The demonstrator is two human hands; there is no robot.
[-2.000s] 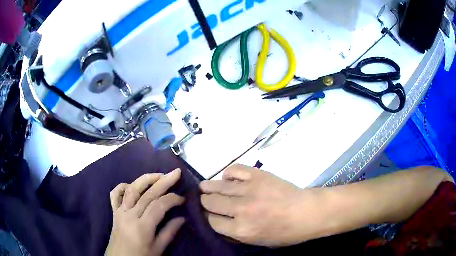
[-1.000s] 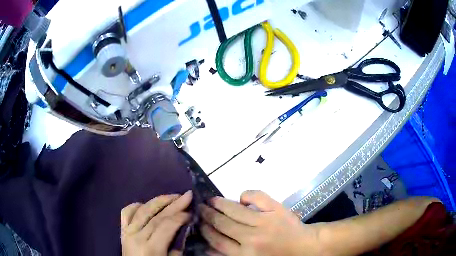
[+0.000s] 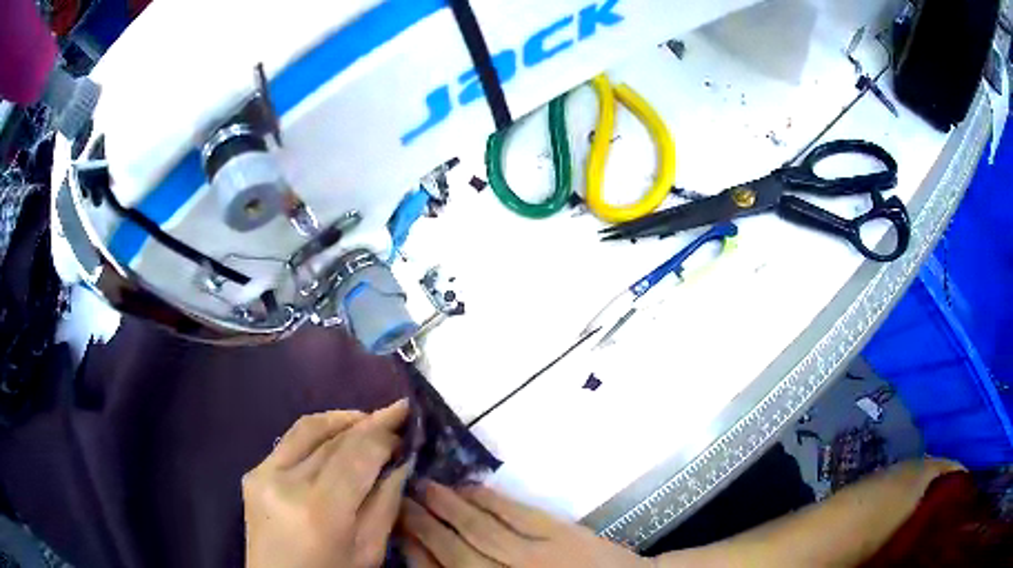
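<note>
Dark purple lining [image 3: 189, 411] lies over the left of the white bed and runs up to the needle area. A strip of plaid fabric [image 3: 453, 444] shows along its right edge. My left hand [image 3: 328, 483] pinches the cloth edge between thumb and fingers, below the grey-blue cylindrical attachment [image 3: 380, 316]. My right hand [image 3: 500, 535] holds the same edge lower down, its fingertips partly under the plaid. The presser foot [image 3: 409, 351] is at the top of this edge; whether it presses the cloth I cannot tell.
The white sewing machine head [image 3: 333, 122] spans the upper left. Small green-and-yellow scissors [image 3: 631, 150], black shears [image 3: 744, 200] and blue thread snips [image 3: 667, 272] lie right of the needle. A ruler [image 3: 766, 427] follows the front edge. Scraps dot the bed.
The right hand has moved down and left along the edge, and the plaid strip has come into view between the hands. The left hand still pinches the edge. The camera view has shifted slightly.
</note>
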